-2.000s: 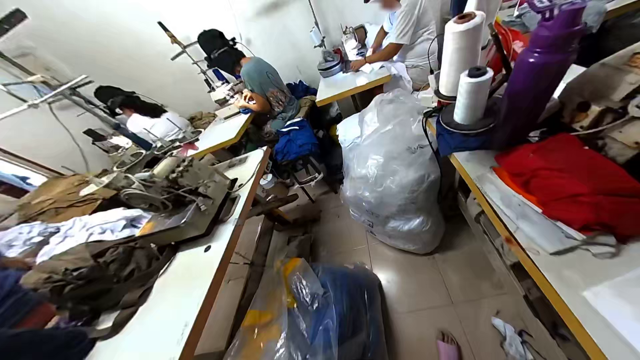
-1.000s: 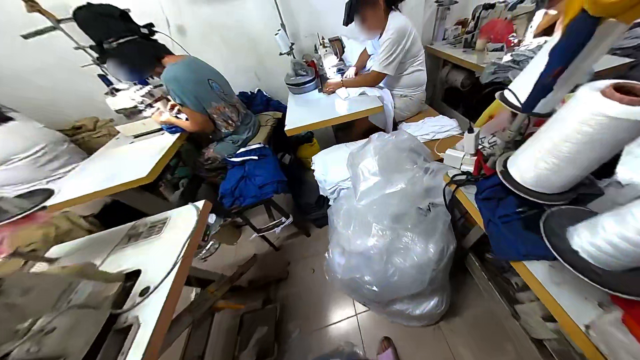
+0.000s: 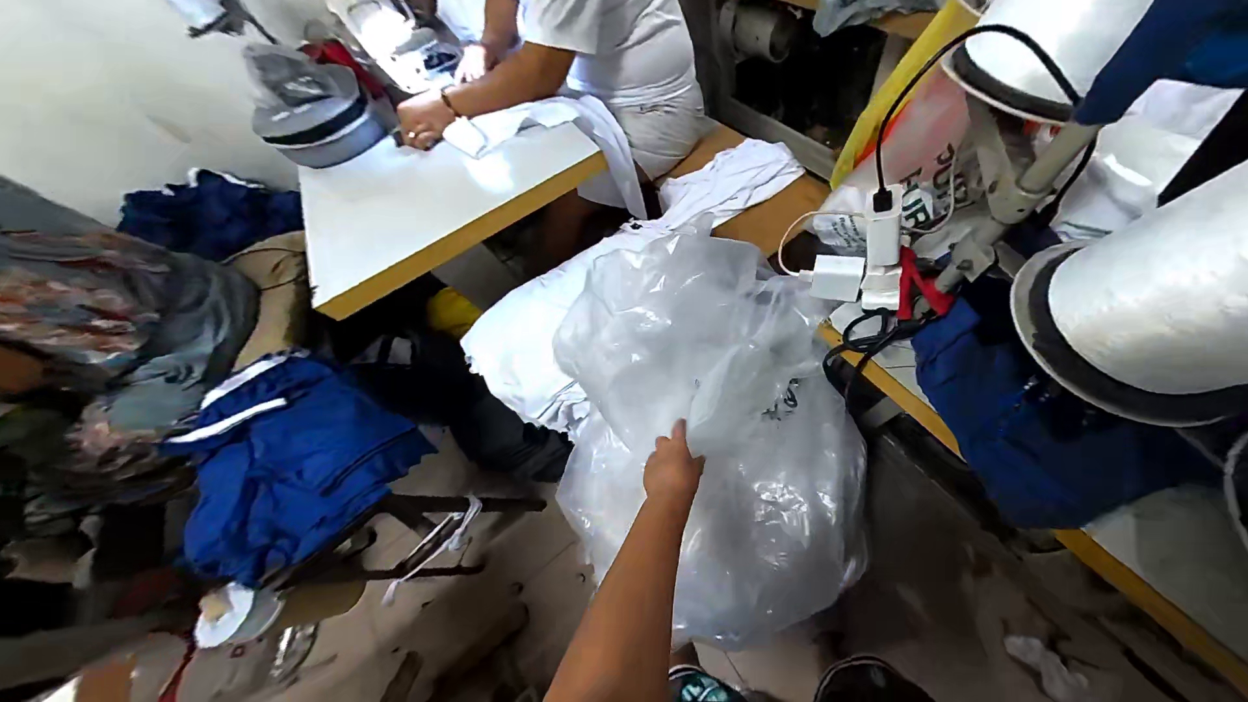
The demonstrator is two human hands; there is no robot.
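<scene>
A large, full clear plastic bag [image 3: 780, 507] stands on the tiled floor in the middle of the view. My left hand [image 3: 673, 463] reaches up from the bottom edge and is at the front of the bag, one finger extended and the others curled. Whether those curled fingers pinch the plastic film cannot be told. White cloth [image 3: 526, 336] lies against the bag's left side and runs back onto a wooden bench [image 3: 770, 219]. My right hand is out of view.
Behind, a person in white handles white fabric at a sewing table [image 3: 448, 205]. Blue garments [image 3: 292, 468] lie on a stool at left. Along the right, a yellow-edged table [image 3: 1150, 575] holds chargers with cables [image 3: 882, 244], navy cloth [image 3: 1014, 419] and large white thread cones [image 3: 1160, 292].
My left hand has come into view at the plastic bag. The view has moved much nearer to the bag and tilted down.
</scene>
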